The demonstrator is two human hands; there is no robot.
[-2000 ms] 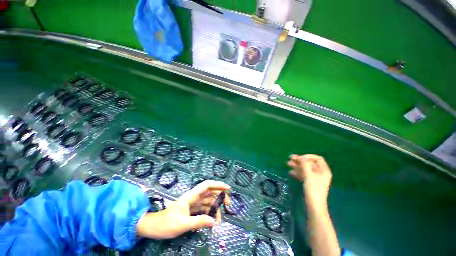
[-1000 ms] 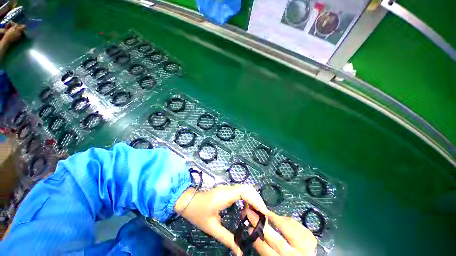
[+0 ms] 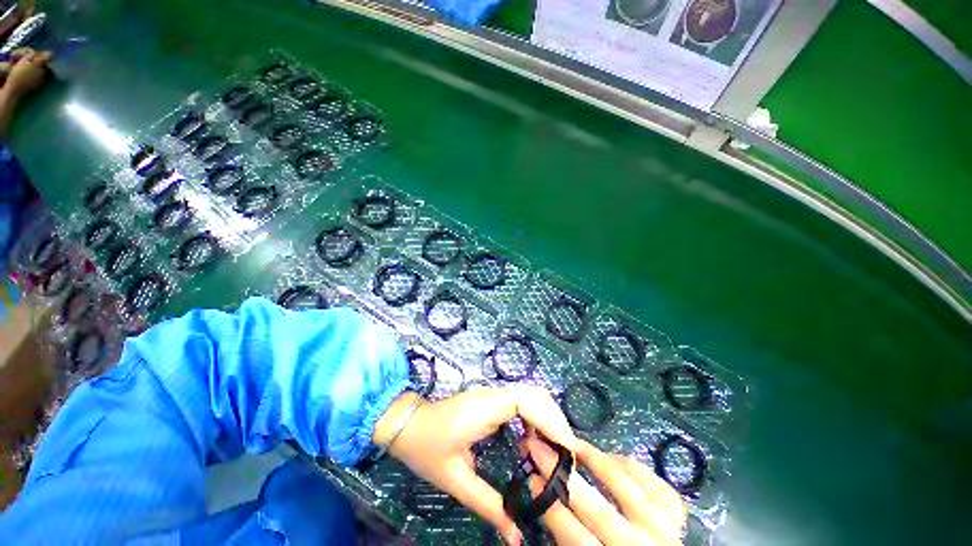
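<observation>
My left hand (image 3: pixel 469 432), bare below a gathered blue cuff, holds a black ring (image 3: pixel 556 486) between thumb and fingers at the bottom centre. The ring is tilted, its open centre partly showing. My right hand (image 3: pixel 624 501) meets it from the right, its fingers against the ring; its lower part is cut off by the bottom edge. Both hands are over a clear plastic tray (image 3: pixel 533 288) with black rings in its textured pockets. My hands and left sleeve hide part of the tray.
More clear trays of black rings (image 3: pixel 171 215) lie to the left on the dark green surface (image 3: pixel 640 229). A metal rail (image 3: pixel 597 87) and green partition run behind, with an instruction sheet (image 3: pixel 650 48). Another person's hand (image 3: pixel 27 73) shows at the upper left edge.
My right hand has come in from the right to the ring in my left hand. The view has turned downward; in the last second the hands have barely moved.
</observation>
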